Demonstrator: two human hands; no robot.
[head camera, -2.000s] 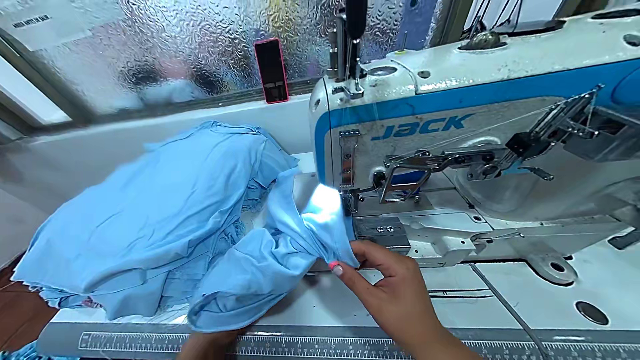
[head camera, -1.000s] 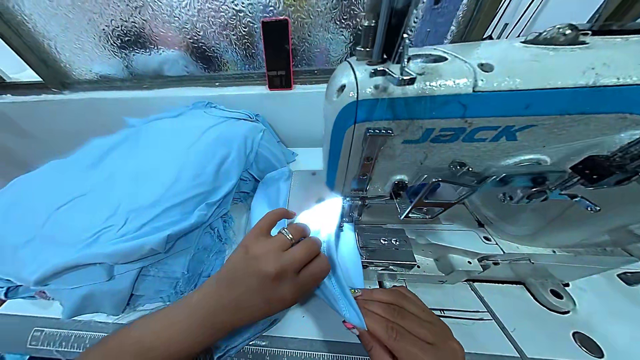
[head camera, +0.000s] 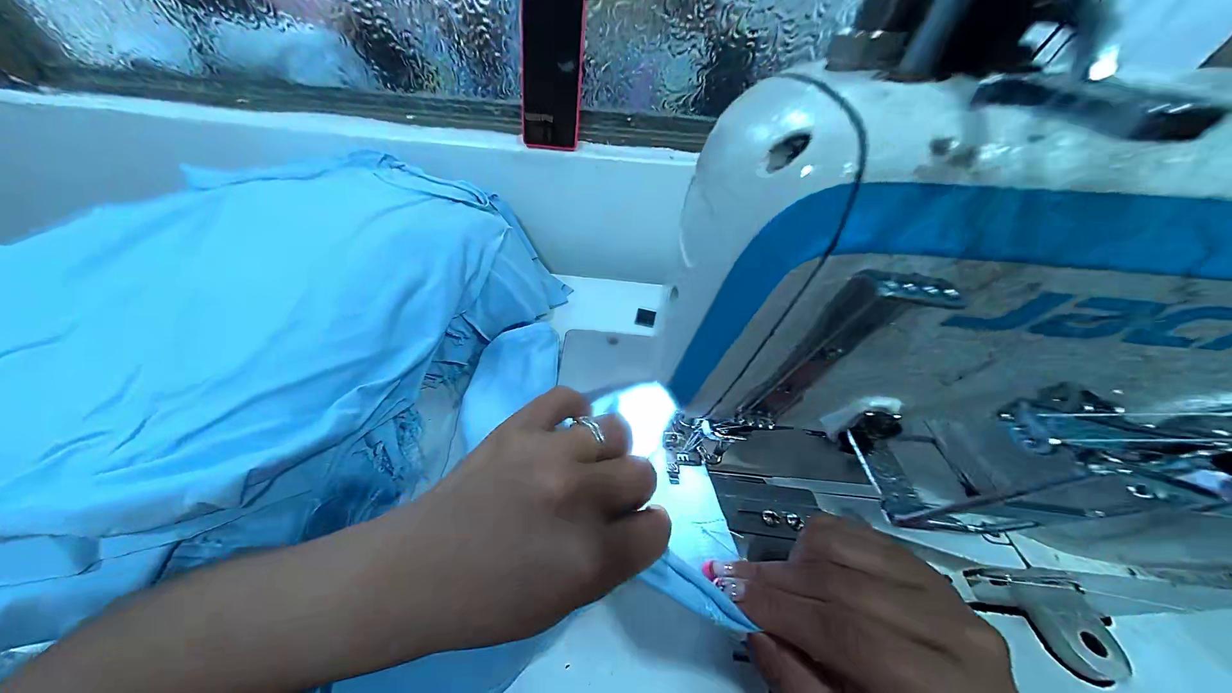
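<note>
A piece of light blue fabric (head camera: 698, 520) lies under the presser foot (head camera: 688, 448) of a Jack industrial sewing machine (head camera: 924, 231), lit by a bright lamp. My left hand (head camera: 568, 510), with a ring on one finger, grips the fabric just left of the foot, its fingers curled in. On the near side of the foot, my right hand (head camera: 857, 606) pinches the folded edge of the same piece between thumb and fingers. More of this cloth trails behind and below my left hand, partly hidden by it.
A large pile of light blue fabric pieces (head camera: 241, 337) covers the left of the table. A phone with a red edge (head camera: 552, 77) leans upright against the textured window. At the lower right is a metal plate with an oval hole (head camera: 1073, 626).
Two seconds ago my left hand was low at the table's front edge; it came up onto the cloth by the foot. My right hand still holds the near edge. The view has moved closer.
</note>
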